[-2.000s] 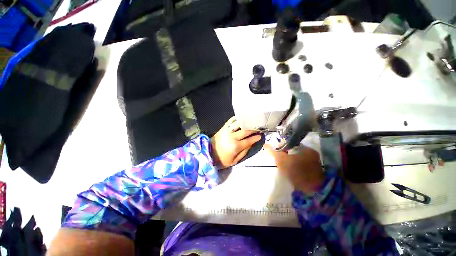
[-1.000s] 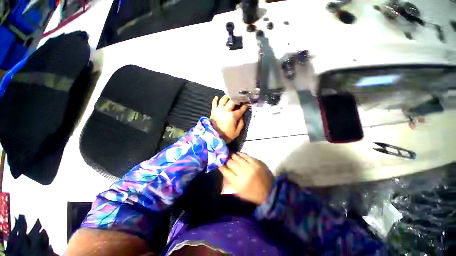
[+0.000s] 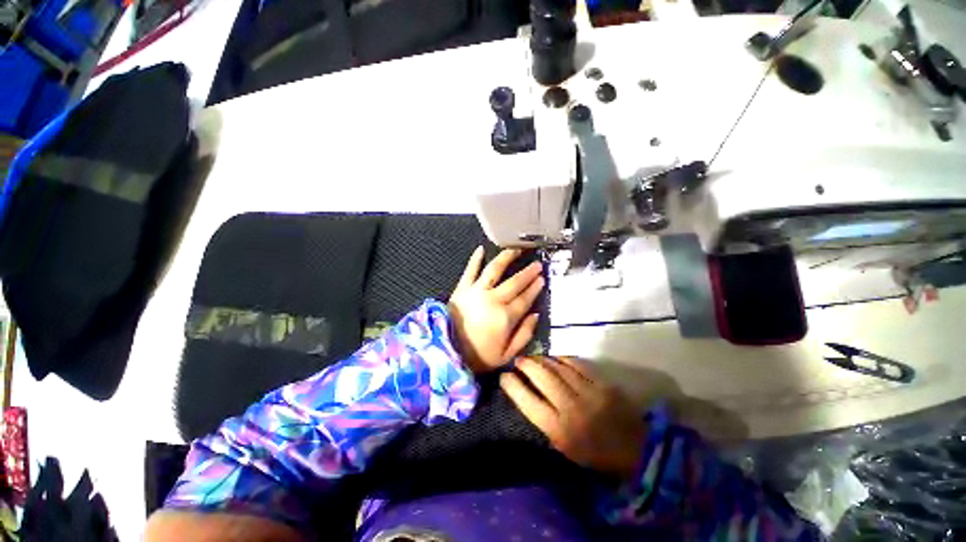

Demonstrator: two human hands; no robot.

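The black back panel (image 3: 286, 259) lies flat on the white table left of the needle, its right edge under the machine head (image 3: 530, 201). The camouflage webbing (image 3: 260, 328) runs across it, passing under my left sleeve. A black cross strap (image 3: 350, 275) crosses the panel. My left hand (image 3: 496, 315) lies flat on the panel with fingers spread, just below the presser foot area (image 3: 551, 254). My right hand (image 3: 572, 408) rests at the panel's right edge, fingertips on it near my left hand; whether it pinches the edge is unclear.
Stacked panels (image 3: 90, 228) lie at the left. A smartphone (image 3: 761, 296) and thread snips (image 3: 871, 363) lie right of the needle. A clear plastic bag (image 3: 900, 487) with black pieces is at the lower right. More black panels (image 3: 360, 37) lie behind the table; blue bins (image 3: 37, 64) stand upper left.
The panel has turned from slanting to nearly square with the table and lies against the machine head. Both hands have shifted right along its edge. The camera view has also moved.
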